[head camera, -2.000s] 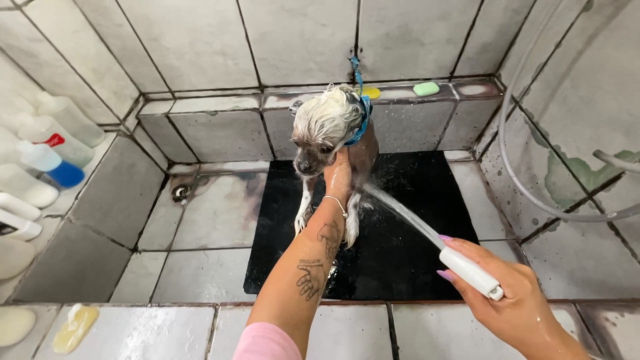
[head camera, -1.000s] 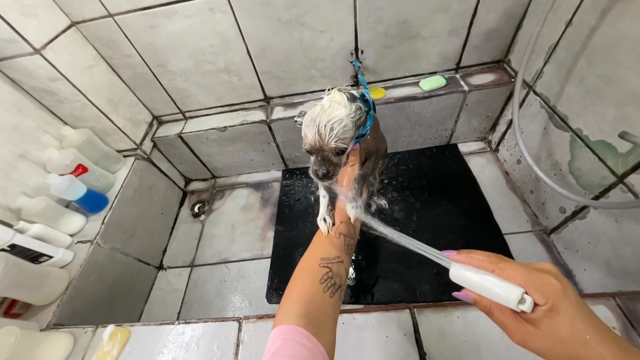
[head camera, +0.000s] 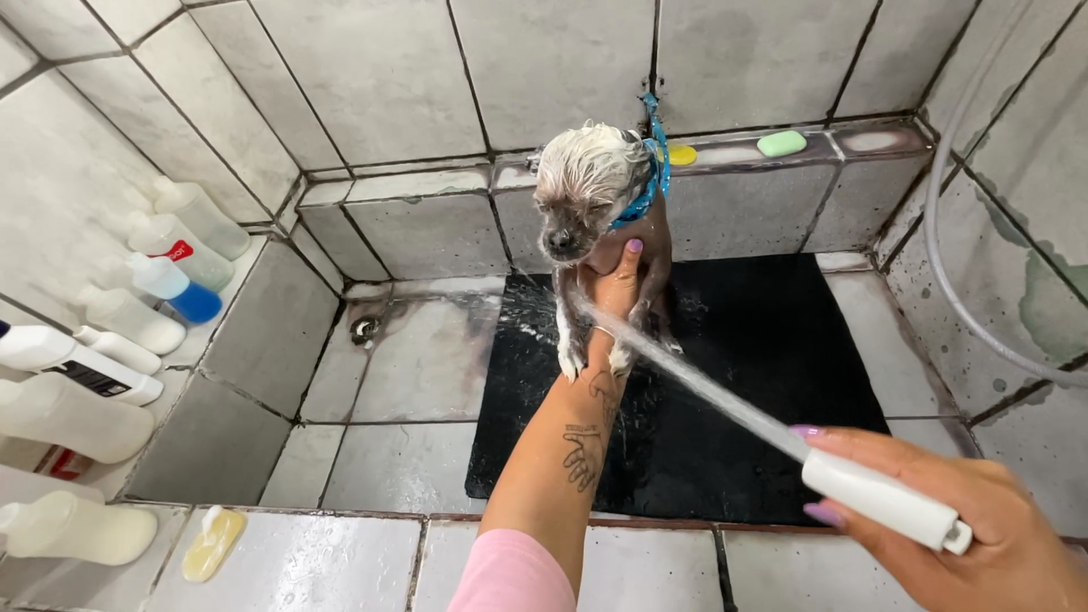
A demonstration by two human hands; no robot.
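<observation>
A small wet dog with white head fur stands upright over a black mat, its front paws hanging at my left forearm. A blue leash runs from its neck to the back wall. My left hand holds the dog under its chest, thumb in front, the other fingers hidden. In my right hand, at lower right, is a white shower handle. A water jet from it reaches the dog's chest and my left wrist. The dog's eyes look closed.
Several plastic bottles line the left ledge. A drain is in the tub floor. Green soap and yellow soap lie on the back ledge, another soap bar on the front rim. A grey hose hangs at right.
The dog's head, lowered one second ago, is raised now. The water jet has stayed on the dog's front and my left wrist. Both hands keep their holds.
</observation>
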